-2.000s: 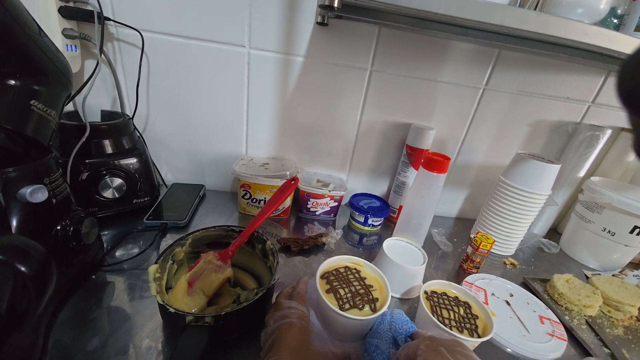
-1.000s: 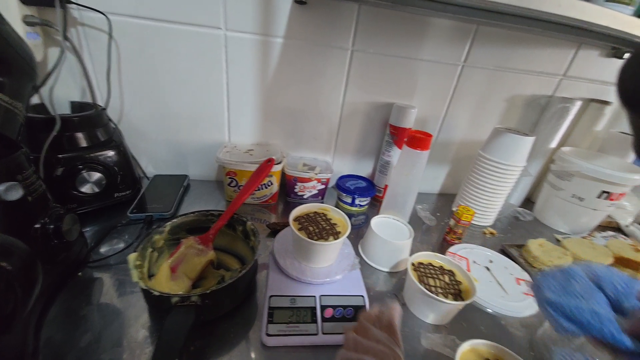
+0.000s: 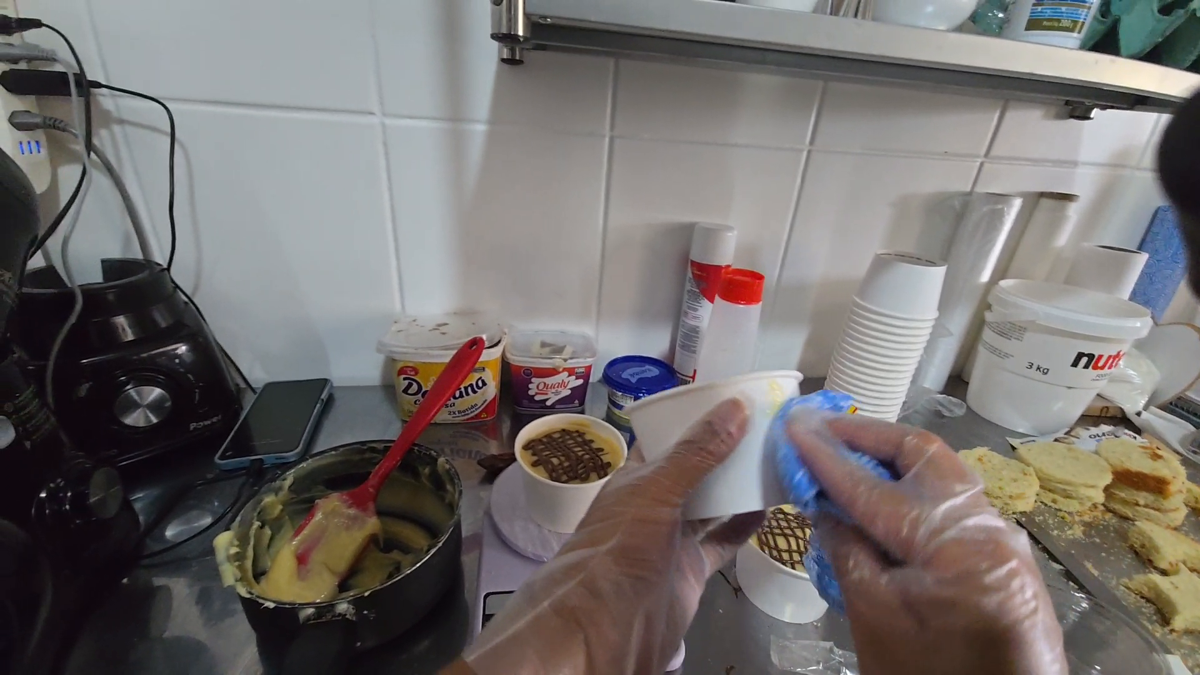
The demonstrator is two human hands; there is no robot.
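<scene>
In a clear plastic glove, my left hand (image 3: 647, 534) grips a white paper cup (image 3: 727, 459) and holds it tilted above the counter. My gloved right hand (image 3: 928, 534) presses a crumpled blue cloth (image 3: 811, 455) to the cup's right side, close to a yellowish smear near the rim. What the cup holds is hidden. Behind my left forearm, a filled cup with a chocolate lattice (image 3: 569, 461) stands on the lilac kitchen scale (image 3: 506, 525). Another latticed cup (image 3: 783, 567) stands on the counter, partly behind my hands.
At left, a black pot (image 3: 352, 525) of cream holds a red spatula (image 3: 422, 422). Behind are a phone (image 3: 277, 422), margarine tubs (image 3: 445, 380), a red-capped bottle (image 3: 736, 323), stacked cups (image 3: 886, 333) and a white bucket (image 3: 1055, 356). Cake pieces (image 3: 1073, 473) lie at right. A steel shelf (image 3: 797, 52) hangs above.
Both hands have come together around a raised cup. The blue cloth, at the far right one second ago, is now against it. The latticed cup remains on the scale.
</scene>
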